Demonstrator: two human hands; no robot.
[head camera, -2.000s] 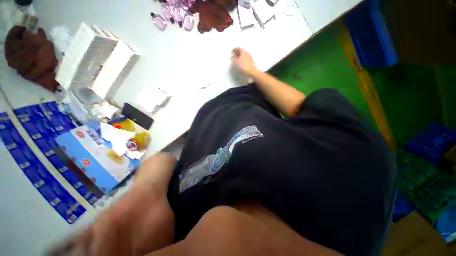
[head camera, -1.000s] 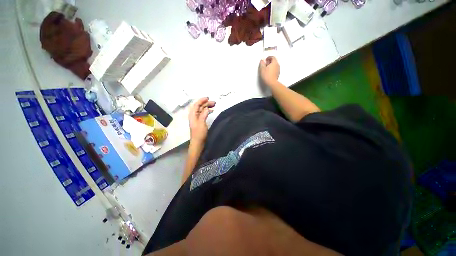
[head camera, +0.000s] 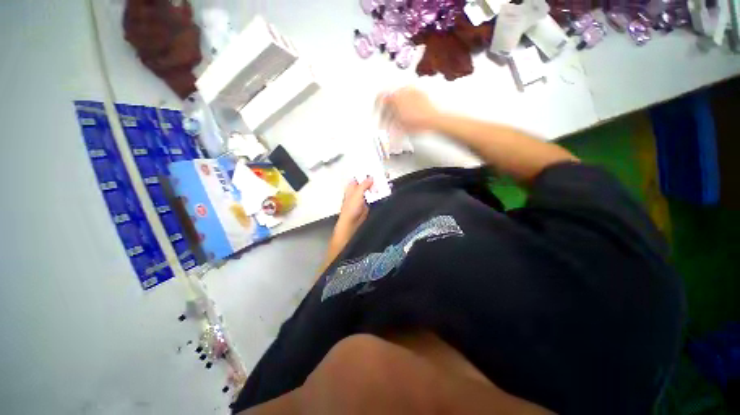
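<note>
My left hand (head camera: 354, 201) is near the table's front edge and holds a small white carton (head camera: 377, 190) upright between thumb and fingers. My right hand (head camera: 408, 110) is blurred, above and to the right of it, over the table; its fingers point left, and I cannot tell whether they hold anything. A white shape (head camera: 397, 142), likely another small carton, lies below the right hand. Pink-purple bottles (head camera: 404, 23) lie heaped at the far side, with loose white cartons (head camera: 527, 65) to their right.
A dark red-brown cloth (head camera: 446, 55) lies by the bottles, another (head camera: 165, 44) at far left. Two long white boxes (head camera: 280, 93), a black phone-like rectangle (head camera: 288, 167), a blue-white carton (head camera: 212, 212) with a yellow can (head camera: 280, 203), and blue label strips (head camera: 122, 194) are at left.
My left hand, empty earlier, now holds a small white carton. My right hand has moved left, towards the left hand. The view has shifted, so the table things appear further right.
</note>
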